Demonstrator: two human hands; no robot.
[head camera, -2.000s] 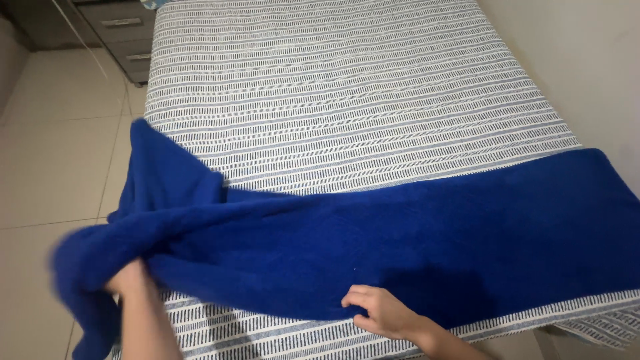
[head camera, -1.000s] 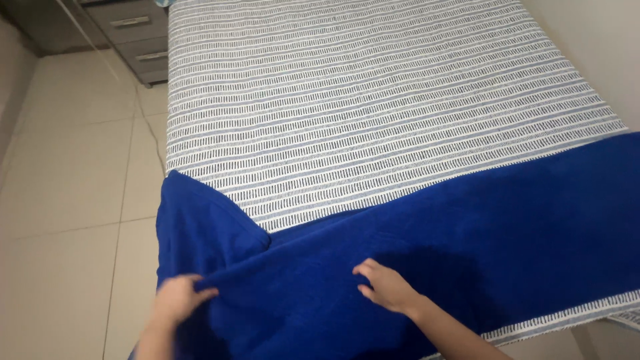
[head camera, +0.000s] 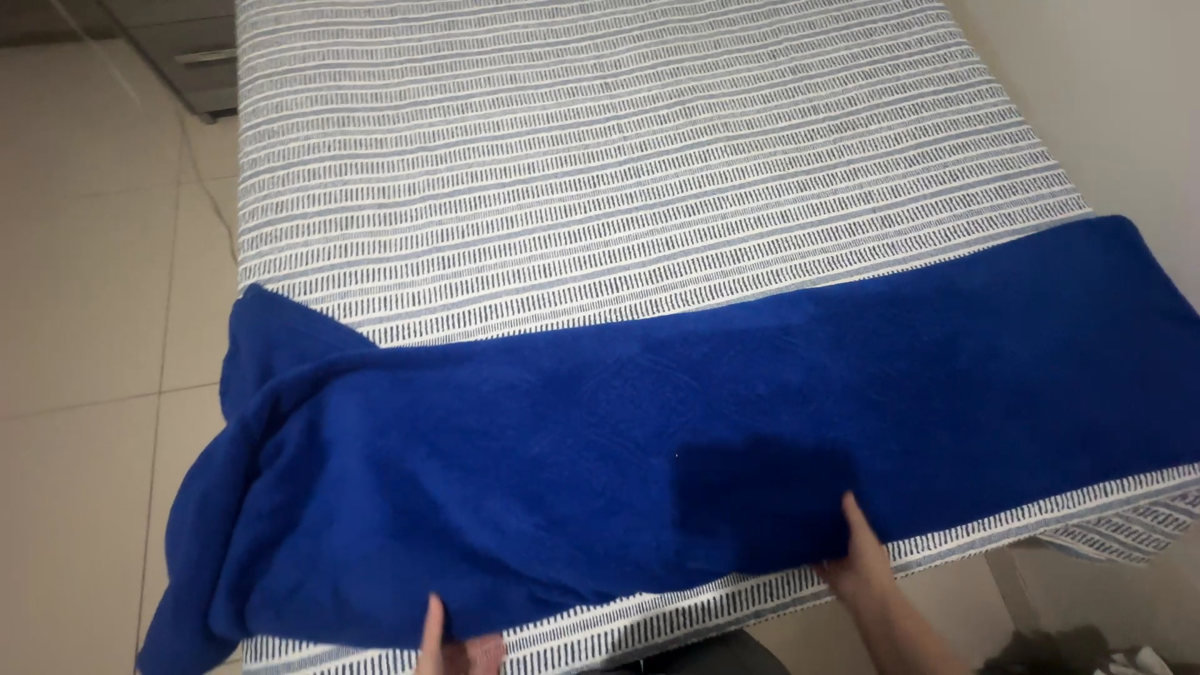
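A blue fleece blanket (head camera: 600, 450) lies folded in a long band across the near end of a bed with a striped sheet (head camera: 637, 159). Its left part is bunched, and a corner sticks up at the far left. My left hand (head camera: 459, 647) is at the blanket's near edge, thumb on top and fingers beneath, pinching the edge. Farther right, my right hand (head camera: 858, 558) holds the same near edge, thumb over the cloth and the other fingers hidden under it.
A grey drawer unit (head camera: 183, 56) stands beyond the bed at the upper left. Tiled floor (head camera: 84, 281) runs along the left side, with a thin cable near the bed. A pale wall (head camera: 1116, 103) is at the right. Whitish and dark items lie at the lower right corner.
My left hand has moved right from the blanket's bunched left part to its near edge. My right hand, earlier over the blanket, is now at the near edge. The left part has been laid down.
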